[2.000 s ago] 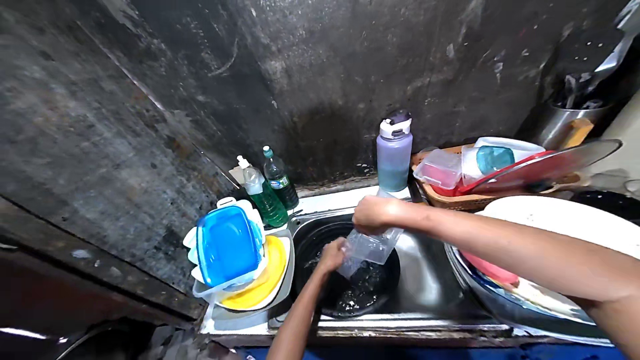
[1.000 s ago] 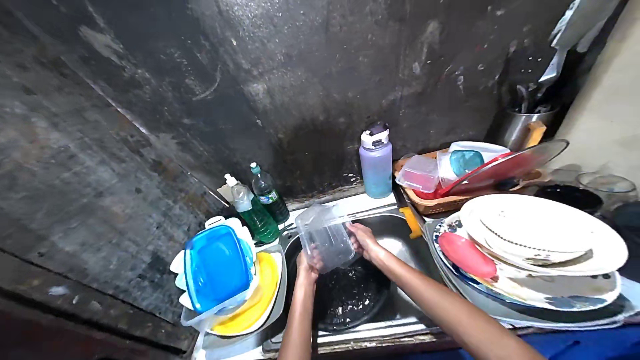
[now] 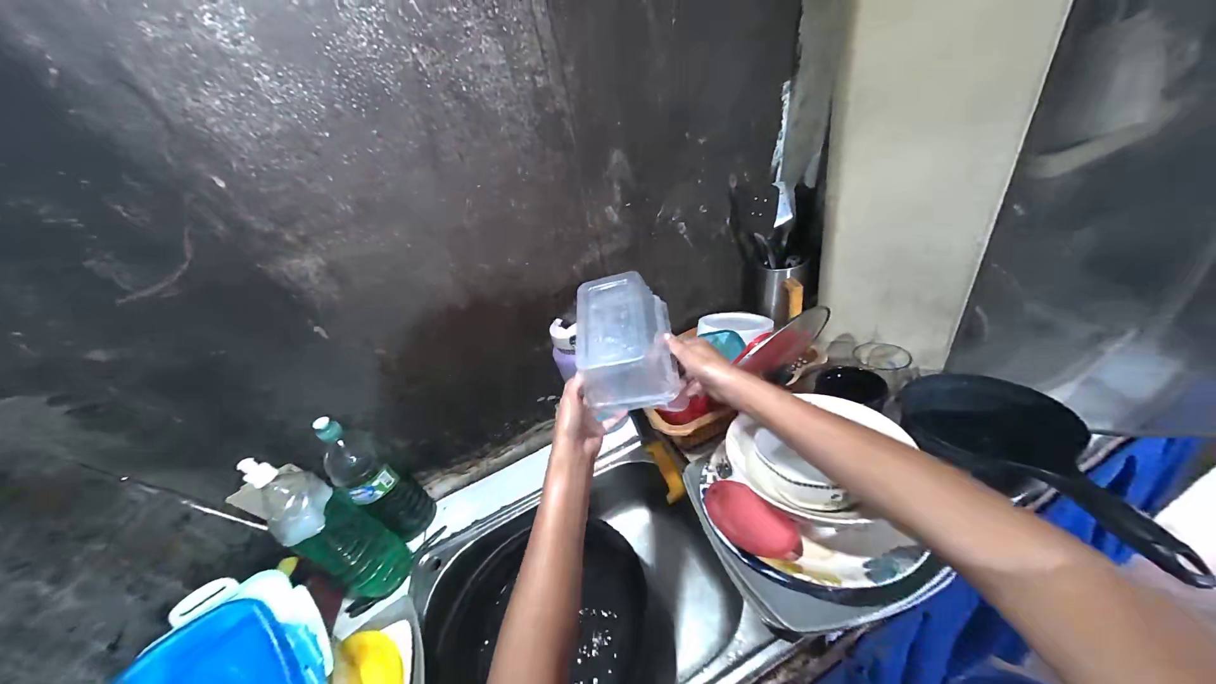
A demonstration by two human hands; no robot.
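A clear plastic food container (image 3: 622, 337) is held up above the back rim of the sink, its flat base facing me. My left hand (image 3: 581, 418) grips its lower left edge, and my right hand (image 3: 698, 366) grips its right side. Below my forearms, a black basin (image 3: 608, 579) stands in the stainless steel sink (image 3: 698, 560). The container partly hides a purple tumbler (image 3: 563, 356). Behind my right hand is a wicker basket (image 3: 698, 427) with plastic containers and a red lid.
Green liquid bottles (image 3: 351, 537) and a blue plastic container (image 3: 223, 651) are at left. Stacked plates (image 3: 826, 432) with a red oval item (image 3: 752, 520) stand right of the sink, beside a black frying pan (image 3: 993, 418). A yellow-orange handle (image 3: 665, 470) lies at the sink's rim.
Both hands have raised the clear container from over the basin and moved it toward the wicker basket. The view has swung to the right.
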